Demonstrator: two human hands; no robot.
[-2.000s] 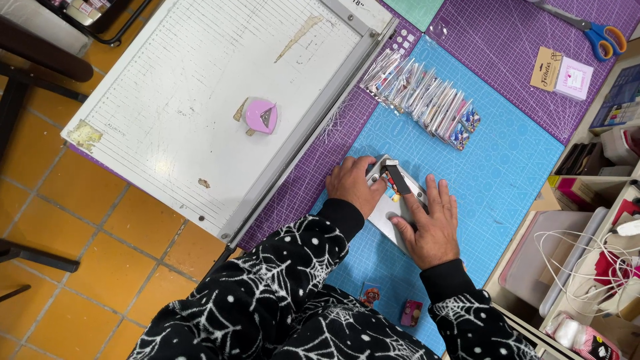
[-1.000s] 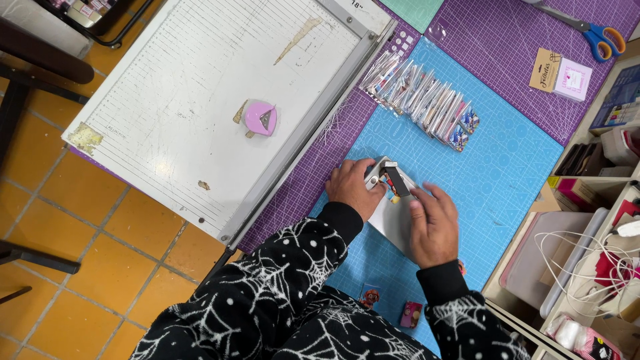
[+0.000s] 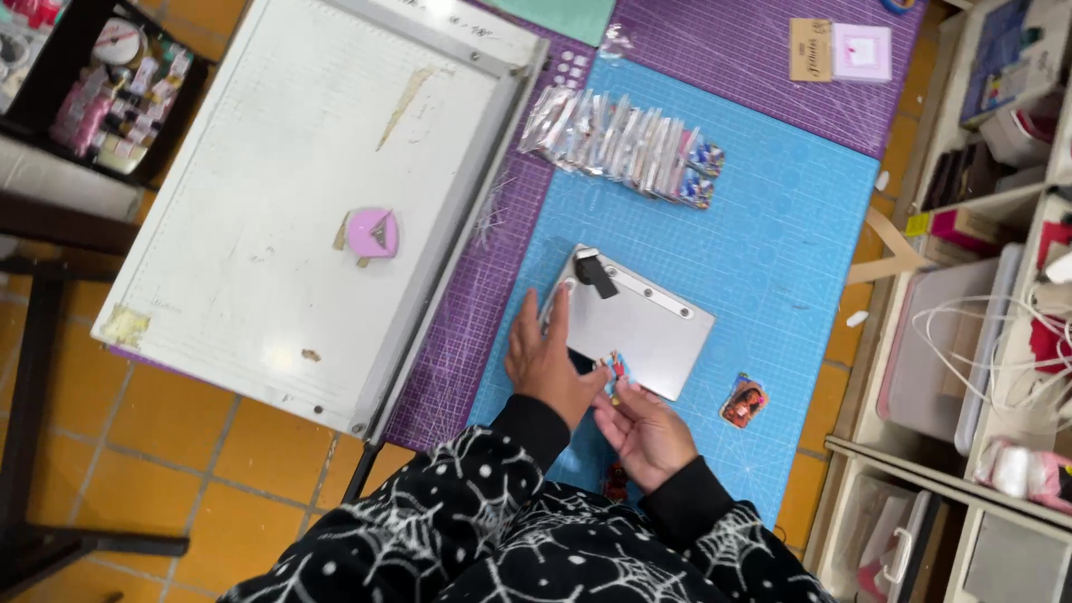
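Note:
A small printed card point(image 3: 615, 366) is pinched between the thumb and fingers of my right hand point(image 3: 649, 427), just off the near edge of a flat grey metal tool point(image 3: 641, 322) with a black lever. My left hand point(image 3: 548, 360) has its fingers spread at the tool's left side, and its thumb reaches to the card; whether it grips the card cannot be told. Another printed card point(image 3: 744, 400) lies on the blue cutting mat point(image 3: 779, 276) to the right. A dark reddish item point(image 3: 615, 481) lies near my body, partly hidden.
A row of clear-wrapped printed pieces point(image 3: 624, 146) lies at the mat's far side. To the left is a large white paper trimmer point(image 3: 276, 193) with a lilac punch point(image 3: 373, 234) on it. A kraft-and-pink package point(image 3: 840, 52) lies at the back right. Shelves with boxes and white cables point(image 3: 963, 318) border the right.
Both hands have moved off the top of the grey tool to its near side, leaving its plate visible. The small card now shows at my fingers. The view has shifted somewhat.

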